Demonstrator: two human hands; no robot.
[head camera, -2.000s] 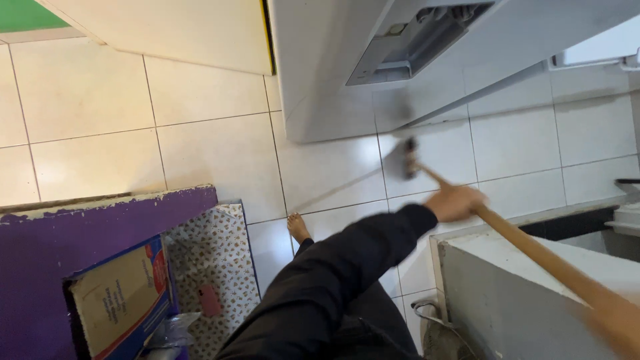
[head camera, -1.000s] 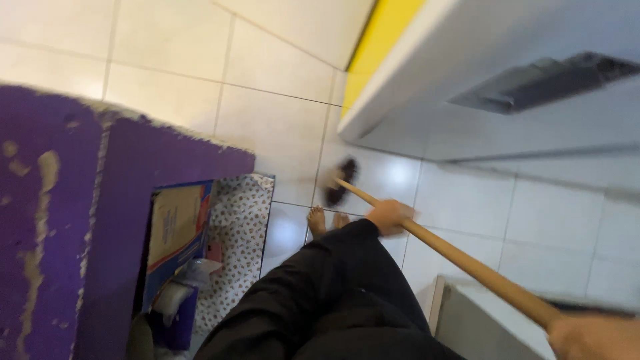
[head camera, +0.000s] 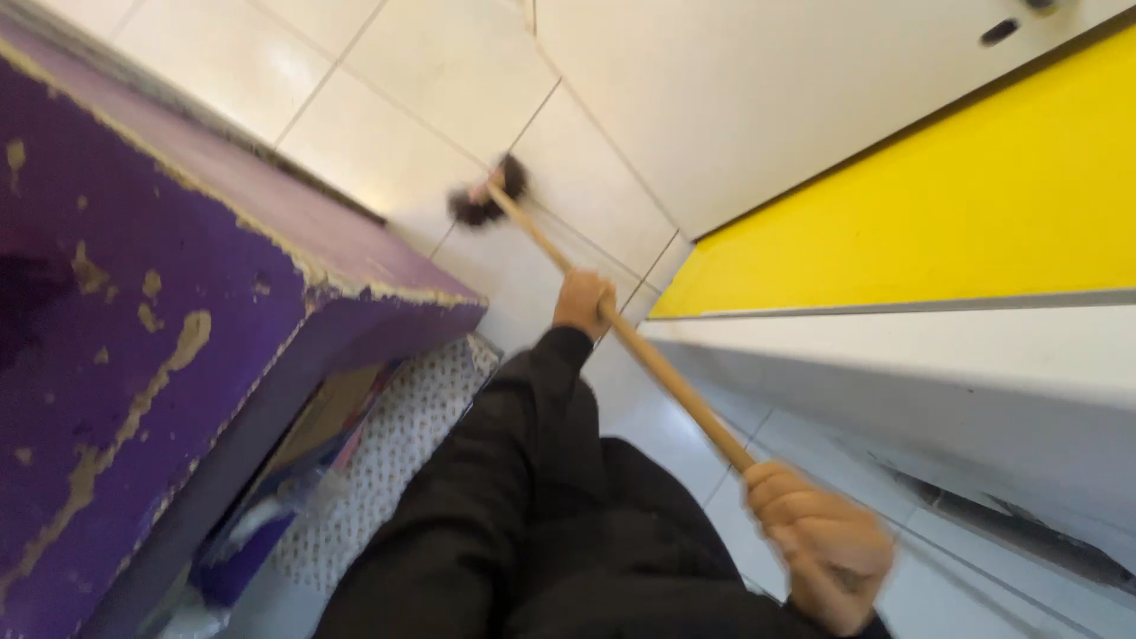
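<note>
A broom's long wooden handle runs diagonally through the head view. My left hand grips it partway down, nearer the broom head. Closed around the handle's upper part, at lower right, is my right hand. The dark-bristled broom head rests on or just above the pale floor tiles, blurred at its edges. Both arms wear black sleeves.
A purple wall with chipped paint stands at left, a patterned sheet and packages beside its recess. At right are a yellow panel, a white door panel and a white appliance body.
The view has swung strongly toward the purple wall and yellow panel. The broom head now lies on the floor past the purple wall's corner, farther from my body. Both hands keep hold of the handle.
</note>
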